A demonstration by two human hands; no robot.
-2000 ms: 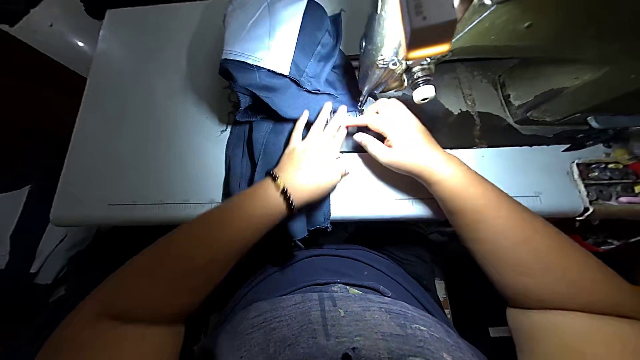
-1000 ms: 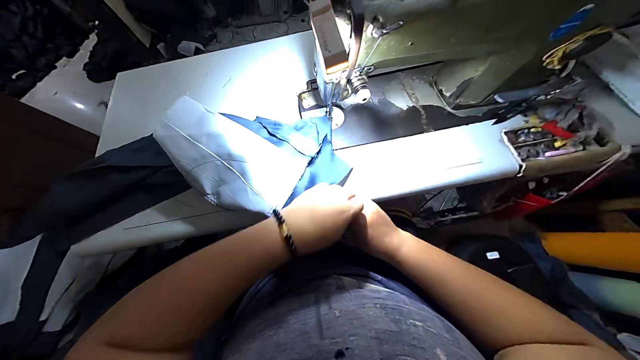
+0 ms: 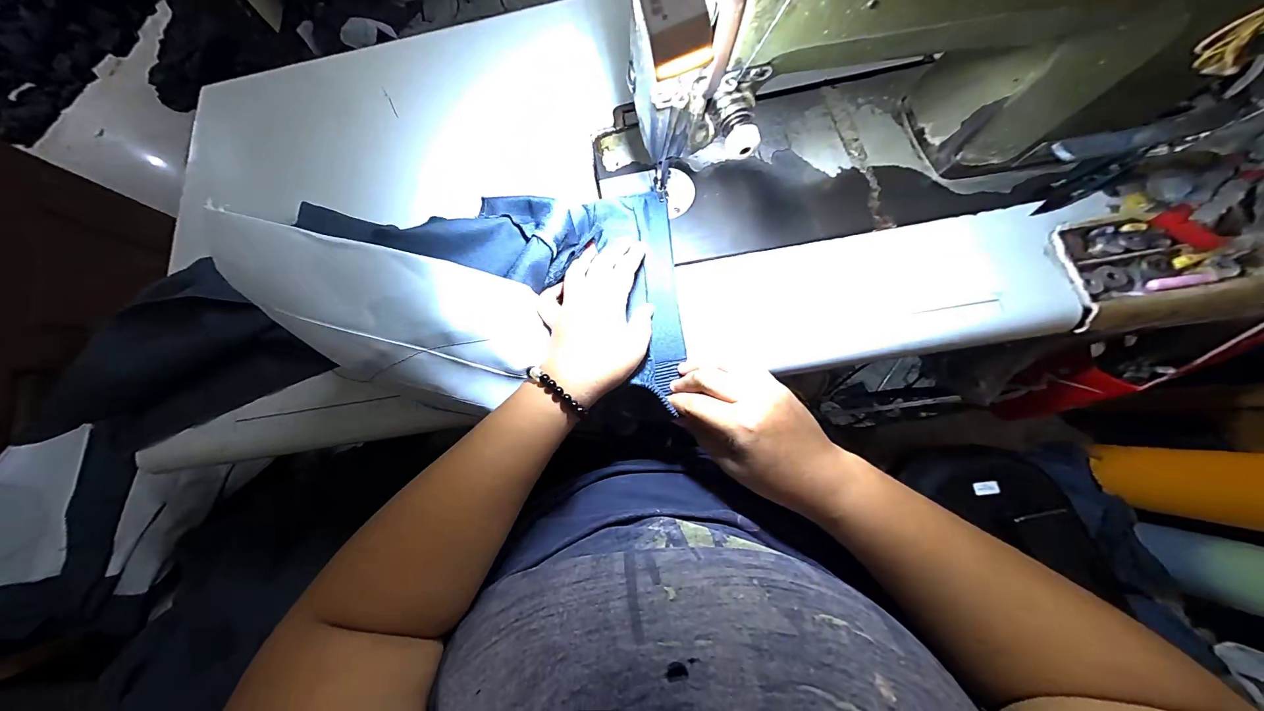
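Navy fabric (image 3: 444,240) with a pale lining piece (image 3: 385,296) lies on the white sewing table (image 3: 849,296). The straight edge band (image 3: 664,286) of the navy fabric runs from under the needle and presser foot (image 3: 662,178) of a sewing machine (image 3: 859,59) toward my body. My left hand (image 3: 597,326), with a dark beaded bracelet at the wrist, rests flat on the fabric beside that band, fingers pointing at the machine. At the band's near end, over the table's front edge, my right hand (image 3: 736,410) pinches a ribbed part between thumb and fingers.
An open tray (image 3: 1081,247) of bobbins and small tools is set in the table at right. Dark cloth (image 3: 168,346) hangs over the table's left side. An orange roll (image 3: 1185,484) and a black bag (image 3: 987,513) are below at right. Black scraps lie at upper left.
My right hand has moved from beside the needle to the band's near end. My hands, together a second ago, are now apart, the left one flat on the fabric. The pale lining now shows more at left.
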